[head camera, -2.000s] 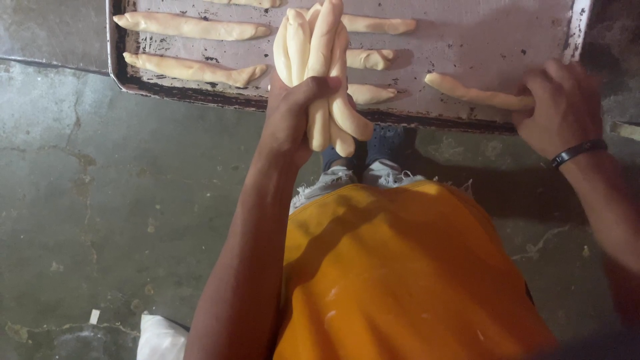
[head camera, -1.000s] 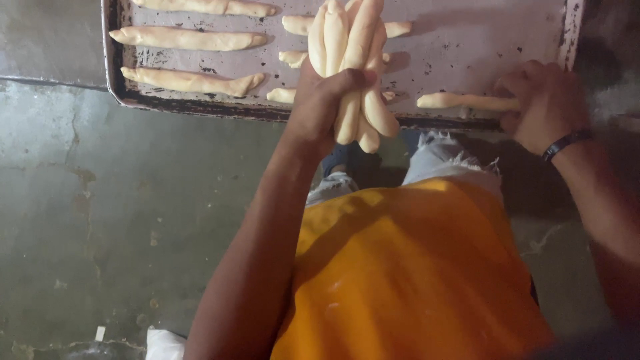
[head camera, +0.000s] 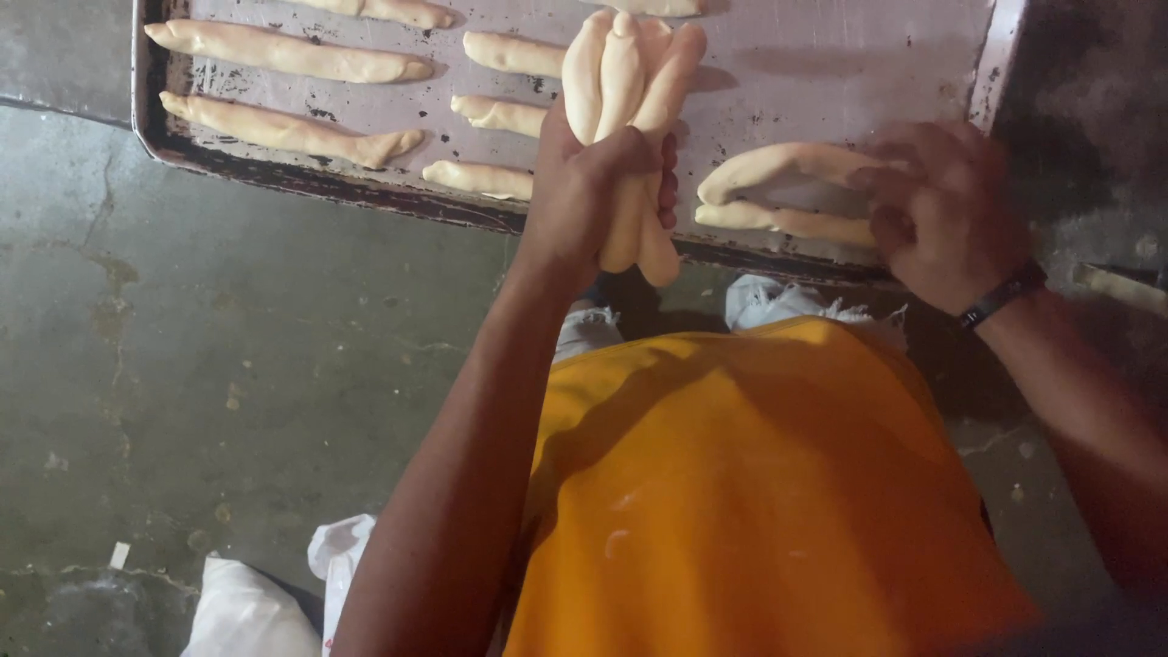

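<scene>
My left hand (head camera: 598, 187) is closed around a bundle of pale dough strips (head camera: 622, 78), whose ends stick out above and below the fist, over the front part of a metal baking tray (head camera: 821, 91). My right hand (head camera: 949, 210), slightly blurred, holds one end of a curved dough strip (head camera: 785, 166) at the tray's right part. Just below that strip, another dough strip (head camera: 785, 222) lies near the front rim, its right end hidden by my fingers. Longer strips (head camera: 287, 53) lie in a column at the tray's left, and shorter-looking ones (head camera: 497, 116) are partly hidden behind my left hand.
The tray's raised, darkened rim (head camera: 338, 193) runs along the front, above a stained concrete floor (head camera: 274, 365). White bags (head camera: 251, 611) stand at the lower left. A flat piece (head camera: 1122, 287) of unclear material is at the right edge.
A second strip now arches above the one my right hand was touching at the front right. My right hand has moved up slightly from that strip. My left hand still grips the bundle.
</scene>
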